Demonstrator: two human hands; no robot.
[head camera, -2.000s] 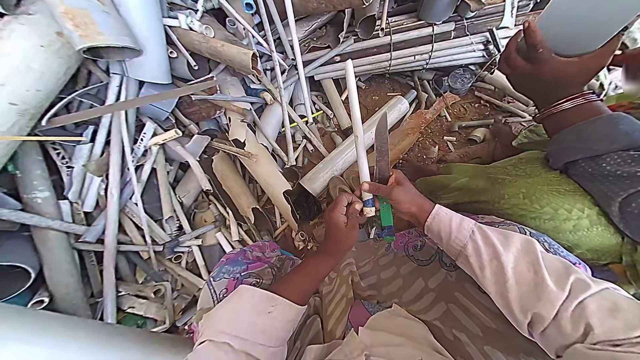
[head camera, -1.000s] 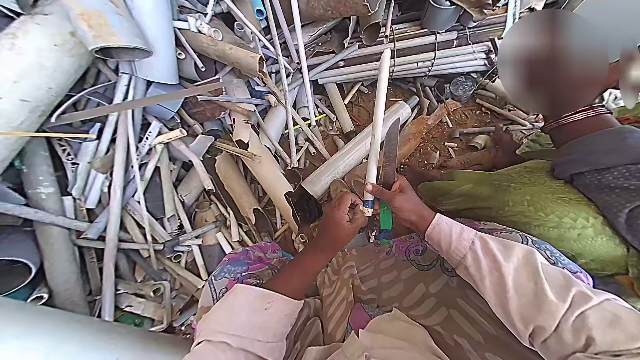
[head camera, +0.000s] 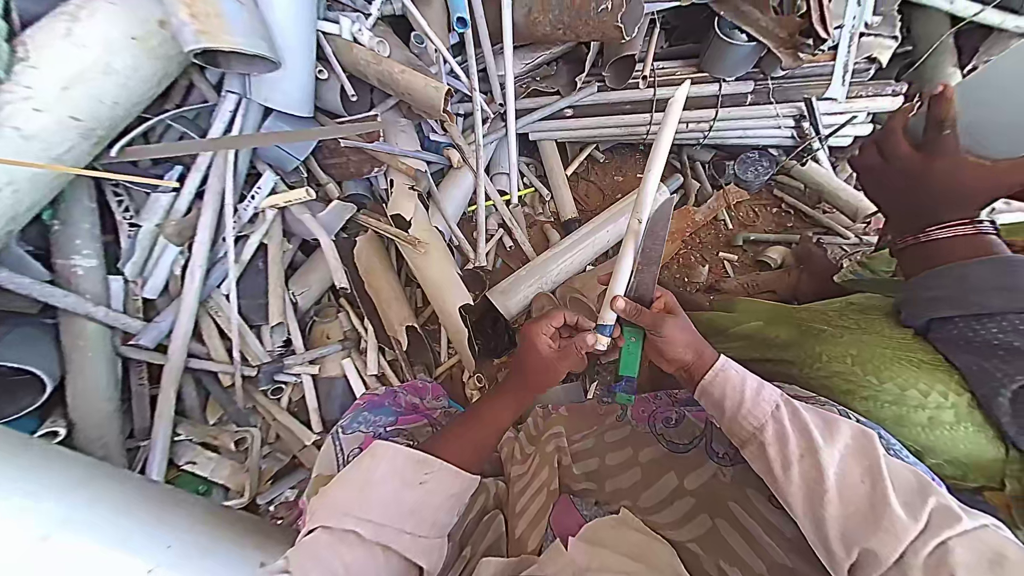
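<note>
My right hand (head camera: 660, 332) is closed around a slim white plastic pipe (head camera: 646, 200) and a large knife with a green handle (head camera: 630, 352). The pipe stands tilted, its far end up, and has a blue band near its lower end. Beside it on the right, the knife's dark, broad blade (head camera: 652, 248) points the same way. The fingertips of my left hand (head camera: 556, 352) are pinched at the pipe's lower end by the blue band; whether they grip the pipe or a small piece on it cannot be made out.
A thick white pipe (head camera: 560, 260) lies on the soil just beyond my hands. Scrap pipes and broken plastic pieces (head camera: 432, 264) heap up at the left. Tied thin pipes (head camera: 704, 124) lie at the back. Another person's hand (head camera: 932, 164) with bangles rests near a grey surface at right.
The white pipe and knife in my right hand have tilted a little to the right since the earliest frame. The other person's hand stays at the right.
</note>
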